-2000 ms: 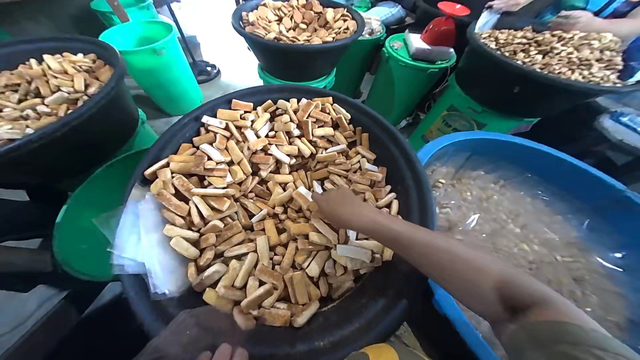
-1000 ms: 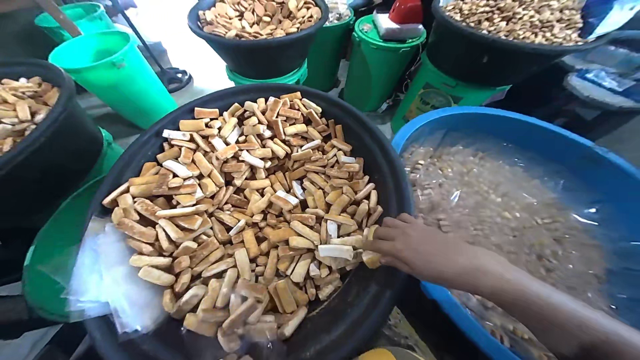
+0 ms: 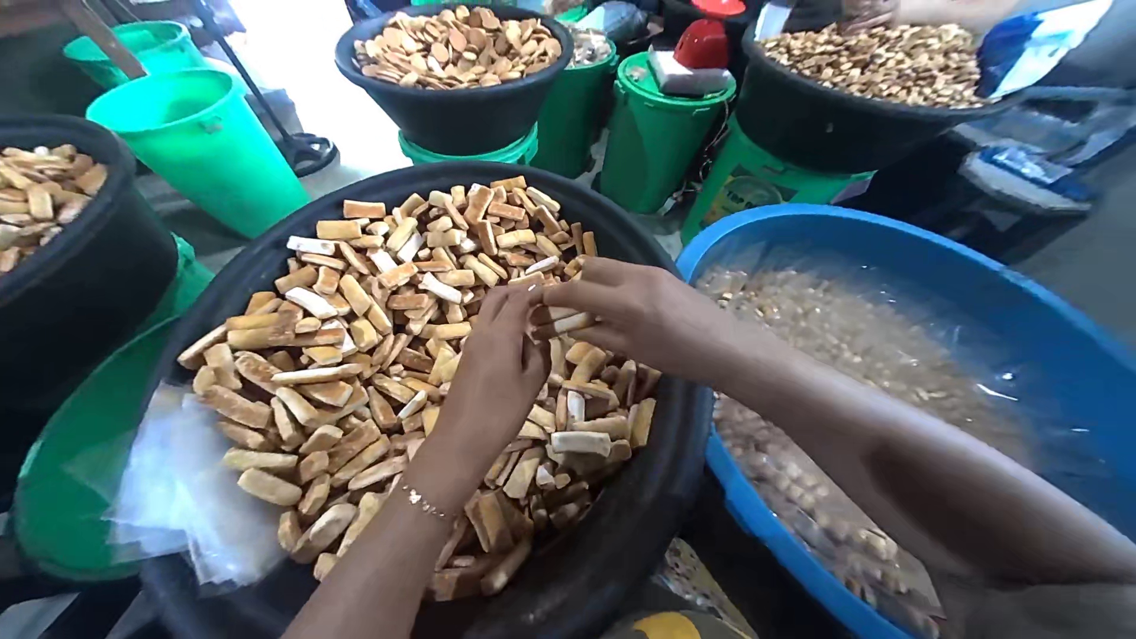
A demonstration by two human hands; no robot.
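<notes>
A black tub [image 3: 683, 417] full of rectangular baked biscuit pieces [image 3: 355, 373] stands in front of me. Over its right half my two hands meet. My right hand [image 3: 630, 311] grips a few biscuit pieces [image 3: 564, 325] between thumb and fingers. Against them rest the fingertips of my left hand [image 3: 506, 355], which wears a bracelet at the wrist; whether it grips any piece is hidden. Clear plastic bags [image 3: 191, 488] lie over the tub's left edge. To the right, a blue basin [image 3: 896, 231] holds small pieces under clear plastic [image 3: 852, 355].
More black tubs of biscuits stand at the left [image 3: 71, 257], at the back [image 3: 453, 98] and at the back right [image 3: 799, 115], where another person's hand [image 3: 870, 11] shows. Green buckets [image 3: 204, 142] stand behind, one bearing a red object [image 3: 701, 44].
My right hand has moved from the tub's right rim in over the biscuits and now holds pieces. My left hand has come up to meet it.
</notes>
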